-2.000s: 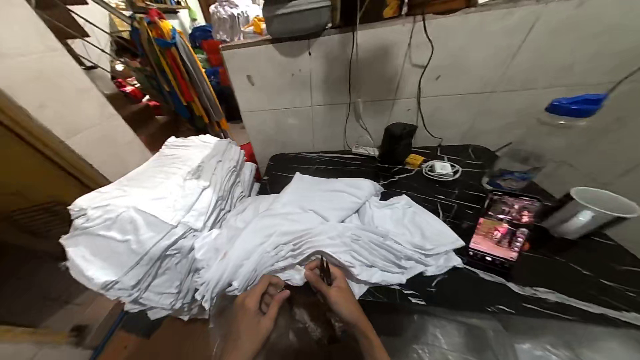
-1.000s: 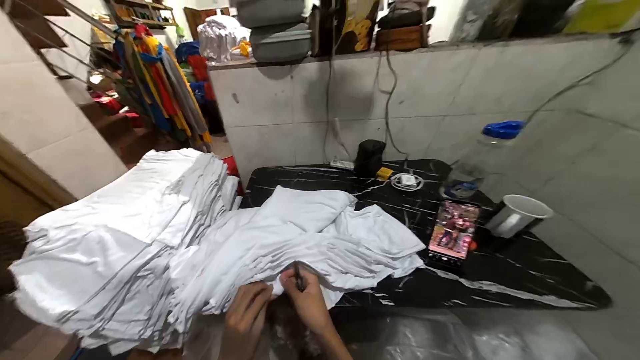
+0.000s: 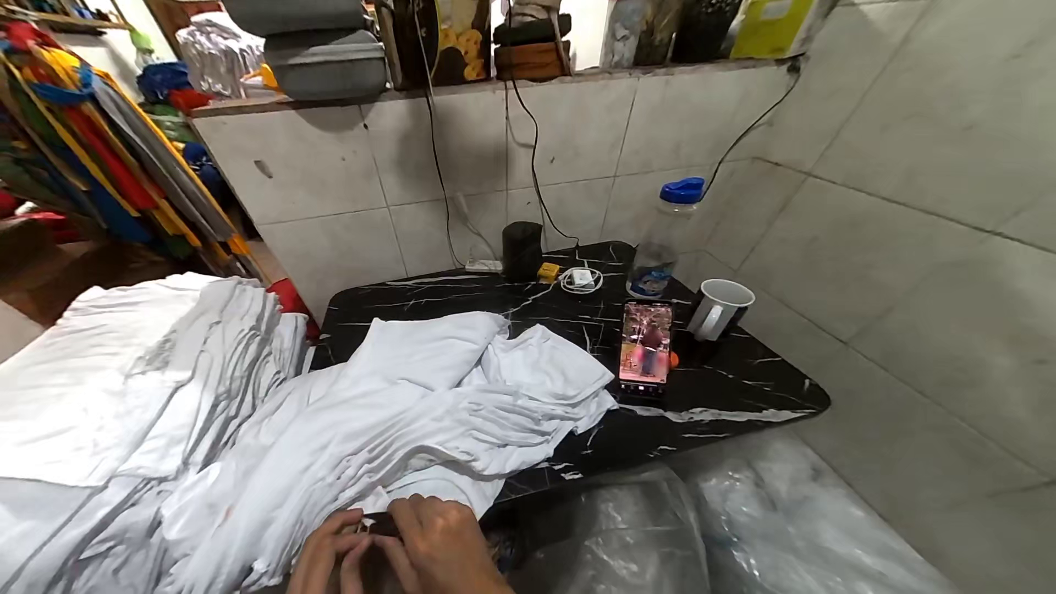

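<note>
White knit garments [image 3: 429,412] lie in a loose, layered heap on a black marble-patterned table. Near the heap's lower edge, at the bottom of the view, my left hand [image 3: 330,549] pinches a bit of the white fabric. Beside it my right hand [image 3: 441,540], seen from the back, has its fingers curled around a small dark tool [image 3: 381,523], mostly hidden; its kind cannot be told. The fingertips of both hands nearly meet. A tall stack of folded white garments [image 3: 124,371] stands to the left, against the heap.
On the table [image 3: 742,388] stand a lit phone [image 3: 646,346], a mug [image 3: 720,309], a clear bottle with a blue lid [image 3: 656,247], a coiled white charger [image 3: 581,280] and a black cylinder [image 3: 522,252]. Clear plastic sheeting [image 3: 643,528] lies below the table's front edge. Tiled walls rise behind and at right.
The view has swung right and come closer. Both hands remain at the lower edge of the heap; my right hand now shows more of its back, and the dark tool is more hidden than before.
</note>
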